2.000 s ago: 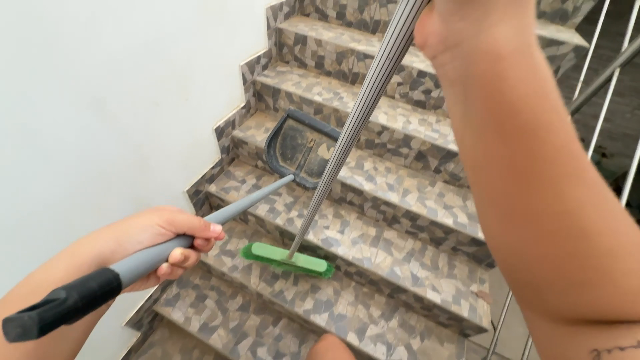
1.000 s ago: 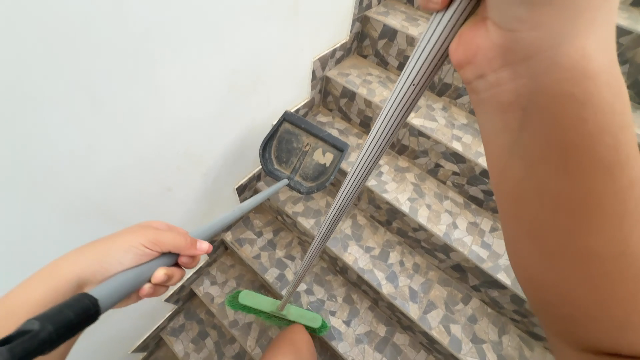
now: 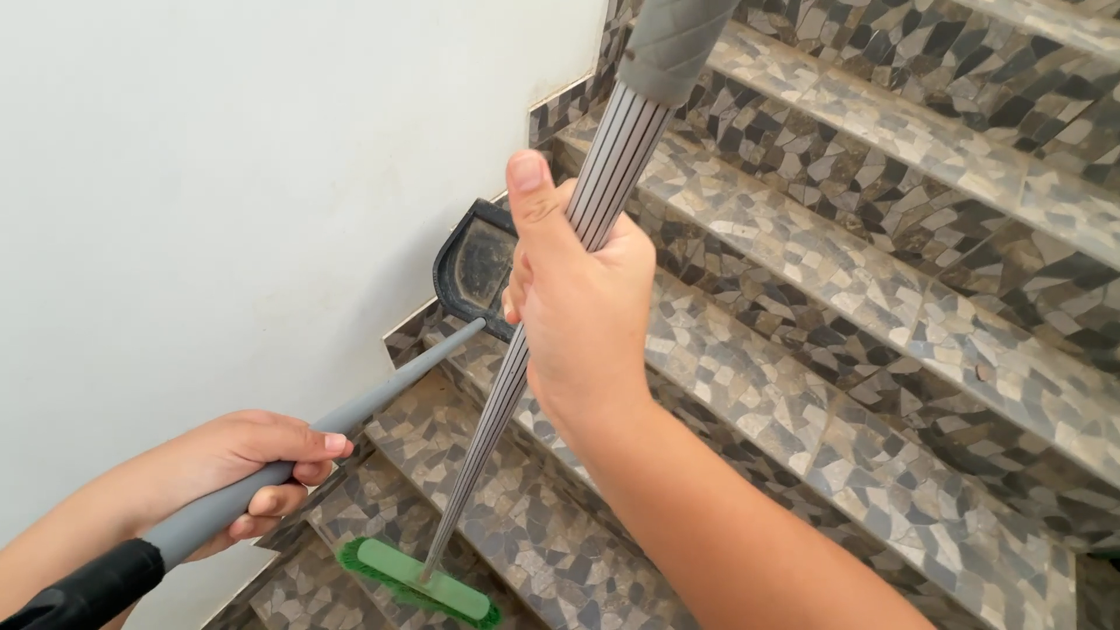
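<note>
My left hand (image 3: 262, 472) grips the grey handle of a long-handled dustpan (image 3: 477, 262), a black-rimmed pan beside the white wall, partly hidden by my other hand. My right hand (image 3: 582, 289) is wrapped around the striped metal pole of a broom, thumb pointing up, below its grey grip sleeve (image 3: 674, 48). The pole slants down to the left, ending in a green broom head (image 3: 420, 582) with green bristles over a lower step. It crosses in front of the dustpan's right side.
Stairs with mosaic-patterned tiles (image 3: 752, 376) rise toward the upper right. Along their left side runs a white wall (image 3: 262, 192) with a stepped tile skirting. A small bit of debris (image 3: 980, 372) lies on a tread at the right.
My right hand, near the top edge before, is now lower in view on the pole. The view has swung toward the wall, with the stairs slanting more.
</note>
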